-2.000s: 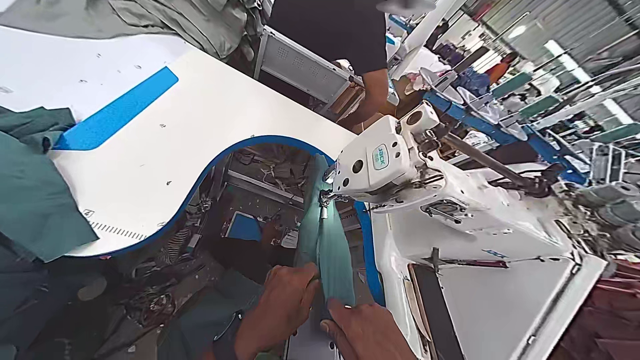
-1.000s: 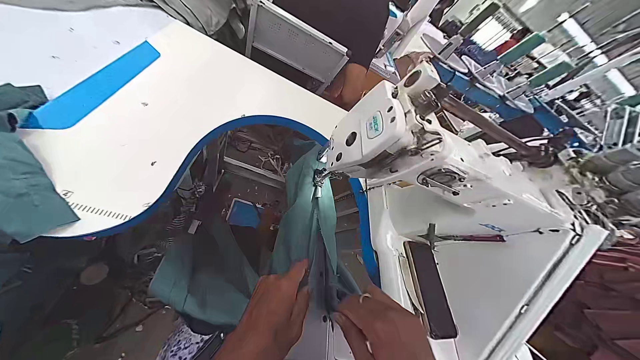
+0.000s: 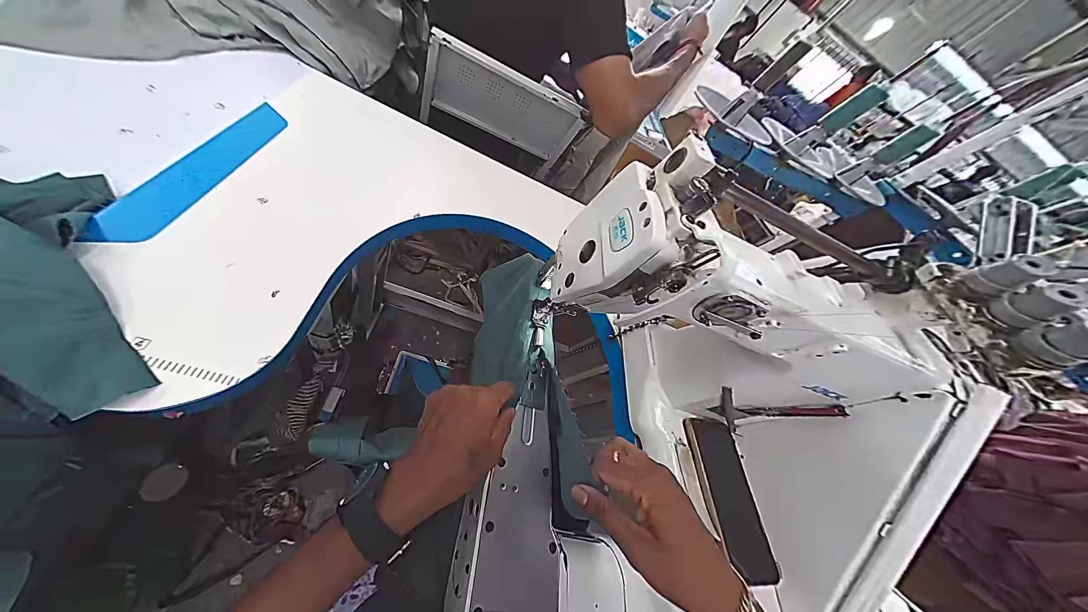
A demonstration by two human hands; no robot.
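Observation:
A Jack industrial sewing machine head (image 3: 616, 234) stands right of centre, its presser foot and needle area resting over a green fabric piece (image 3: 510, 327). My left hand (image 3: 463, 433), with a dark band on the wrist, is at the lower edge of that fabric; its fingers bend against the cloth beside the metal arm bed (image 3: 514, 527). My right hand (image 3: 642, 510) pinches a dark green fabric strip (image 3: 578, 450) that runs down from the presser foot along the bed's right side. A ring shows on one finger of it.
A white table with blue edging (image 3: 382, 178) curves around the left, with green cloth (image 3: 59, 297) lying on it. Scissors or a similar red-handled tool (image 3: 790, 410) and a dark phone-like object (image 3: 731, 501) lie at the right. A person's arm (image 3: 620, 89) is beyond the table.
The cloth under the presser foot now reaches less far down the bed. My hands have moved apart, and the right one now holds a separate-looking strip to the right.

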